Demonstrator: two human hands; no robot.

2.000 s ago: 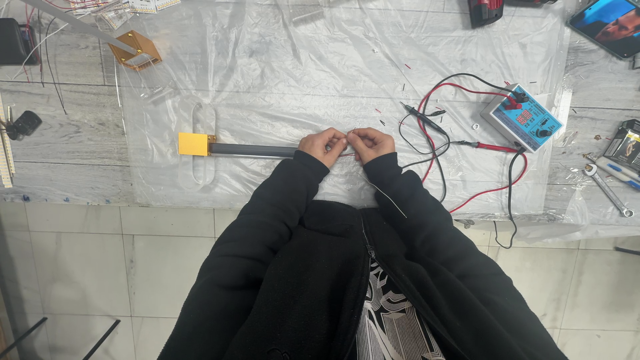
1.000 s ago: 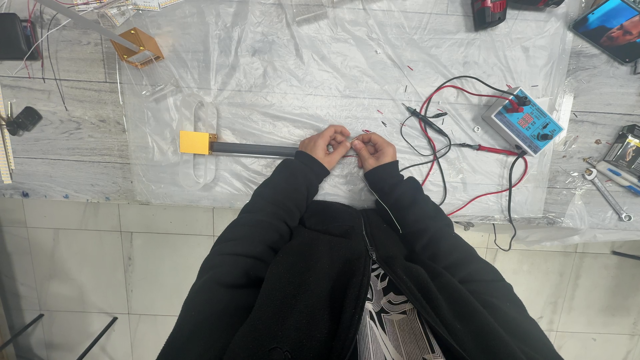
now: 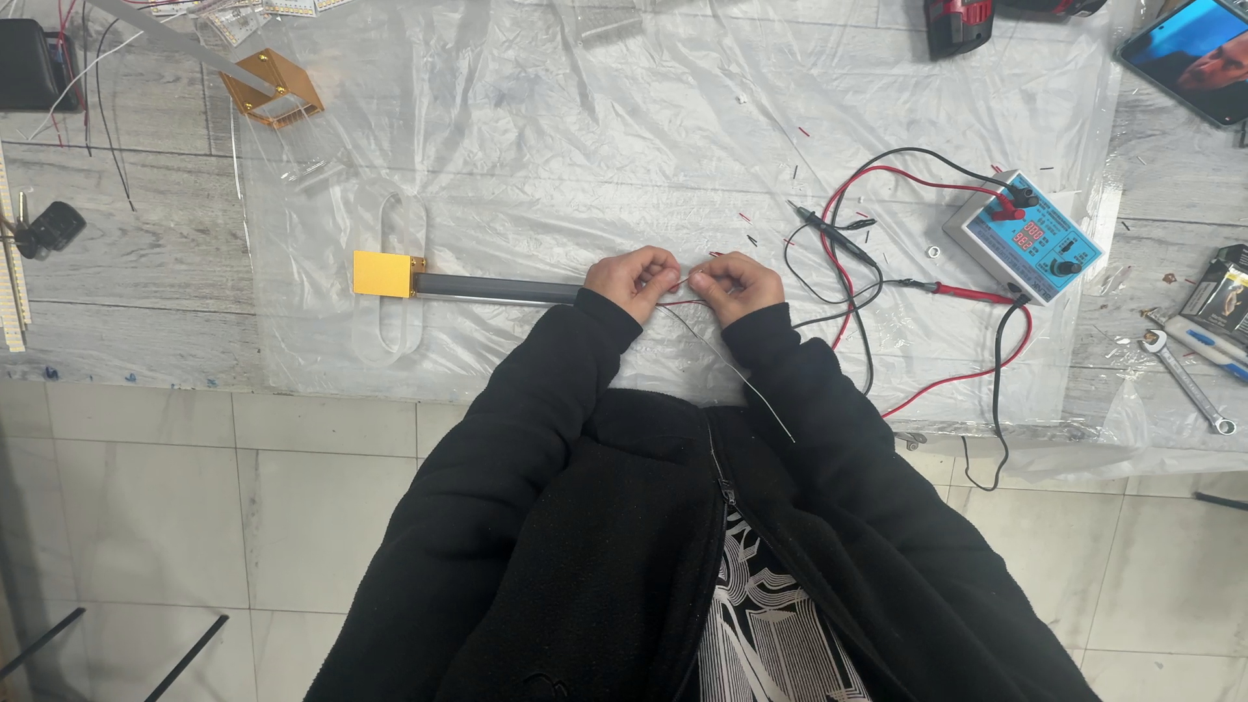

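Observation:
Near the table's front edge, my left hand (image 3: 636, 283) pinches the end of a thin wire between thumb and fingers. Just to its right, my right hand (image 3: 733, 285) has its fingertips closed on a thin wire too; a small gap separates the hands. A red wire (image 3: 682, 302) runs between them, and a thin pale wire (image 3: 743, 375) trails down over the right sleeve. Left of my left hand lies a dark grey bar (image 3: 497, 288) with a yellow square block (image 3: 382, 274) at its far end. The wire tips are too small to make out.
A blue-faced tester (image 3: 1038, 239) with red and black leads stands right on plastic sheeting (image 3: 546, 146). Farther right lie a combination wrench (image 3: 1189, 382) and a phone (image 3: 1194, 58). A gold hexagonal piece (image 3: 273, 88) is at upper left, a black key fob (image 3: 57, 229) at far left.
The hands stay over the same spot, their fingertips slightly farther apart than one second ago. The pale wire's free end has shifted over the right sleeve.

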